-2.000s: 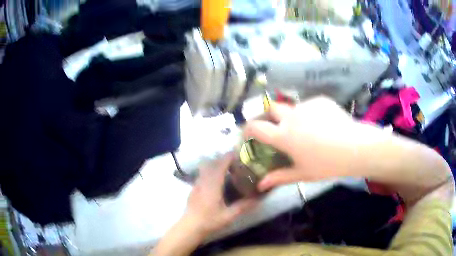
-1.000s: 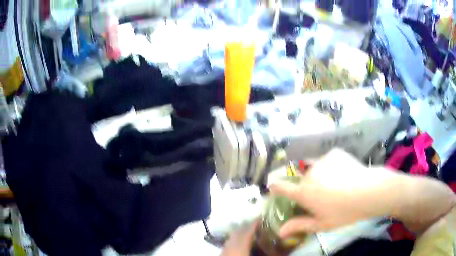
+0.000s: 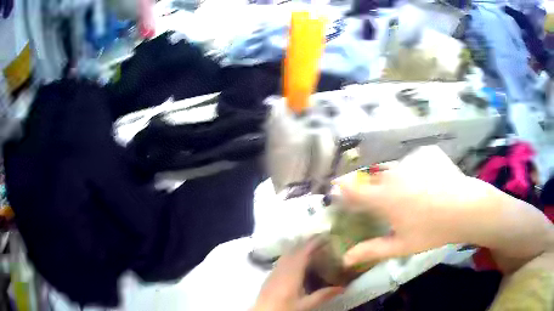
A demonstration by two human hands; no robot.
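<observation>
A greenish-brown jar [image 3: 355,234], blurred, is between my two hands in front of the sewing machine's left end. My right hand [image 3: 413,209] is closed around its upper part, fingers curled over the greenish top. My left hand [image 3: 294,282] holds its lower part from the left and is partly cut off by the bottom edge. Whether the greenish top is a lid cannot be told. The white sewing machine head [image 3: 419,130] stands just behind my hands.
Heaped black cloth [image 3: 79,188] lies left of and behind the machine. An orange holder [image 3: 302,61] stands upright on the head's left end. Small red and yellow parts [image 3: 373,170] show by my right fingers. A pink and black item [image 3: 510,170] lies at the right. Dark cloth [image 3: 449,288] lies below my right forearm.
The view has tilted up, then slightly down again. Both hands have stayed on the jar, and my left hand shows more than one second ago. The black cloth looks unmoved on the table.
</observation>
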